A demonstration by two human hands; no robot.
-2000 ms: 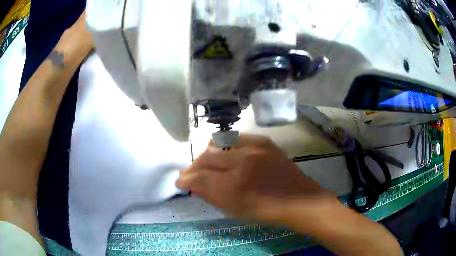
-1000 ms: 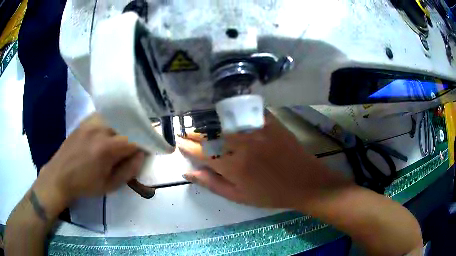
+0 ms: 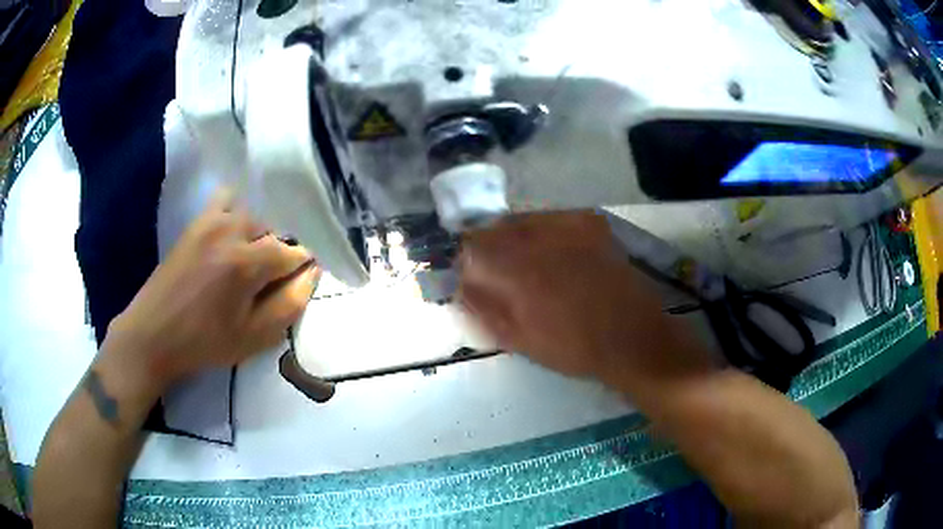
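The white sewing machine head (image 3: 579, 124) hangs over the lit needle area (image 3: 398, 263), which is partly hidden. My left hand (image 3: 212, 300) is left of the needle, fingers bent and thumb and fingertips close together; any grip is blurred. It lies over a white interfacing-like piece (image 3: 199, 403) with a dark edge. A navy fabric panel (image 3: 114, 155) lies along the left. My right hand (image 3: 564, 289) is right of the needle, fingers curled behind the machine's white knob; its fingertips are partly hidden and blurred.
Black-handled shears (image 3: 760, 325) lie right of my right hand. A small silver tool (image 3: 877, 271) lies further right. A green ruled strip (image 3: 465, 491) edges the table in front. A rounded bed plate (image 3: 388, 336) with a dark opening is under the needle.
The white piece that spread across the bed in the oldest view now lies left. My right hand has drawn right from the needle. My left hand came in beside the needle and stays there.
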